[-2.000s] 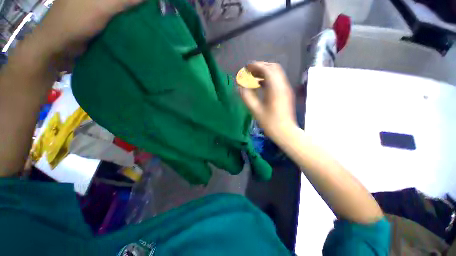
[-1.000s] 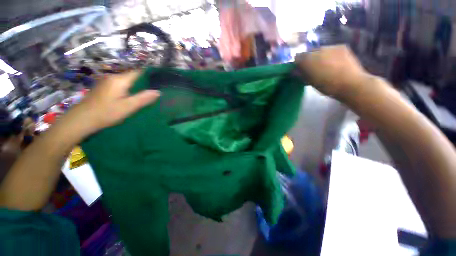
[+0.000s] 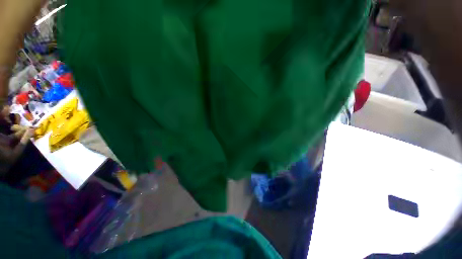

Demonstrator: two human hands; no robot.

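A green garment [image 3: 213, 86] hangs close in front of me and fills the upper middle of the head view. Its lower end tapers to a point above my teal shirt, and its top is cut off by the picture's upper edge. Blurred parts of my arms show at the upper left and upper right edges. Both my hands are out of the picture, so their hold on the garment cannot be seen. No hanger shows.
A white table [image 3: 364, 192] with a dark smartphone [image 3: 403, 206] is at the right. White-grey bins [image 3: 405, 121] stand behind it, with something red at the edge. A blue plastic bag [image 3: 276, 189] is on the floor. Yellow cloth [image 3: 63, 126] lies on another table at the left, near a person's hand.
The green garment has moved up and closer, and its shiny lining no longer shows. Both my hands have gone out of the picture over its upper edge. The view has tilted down.
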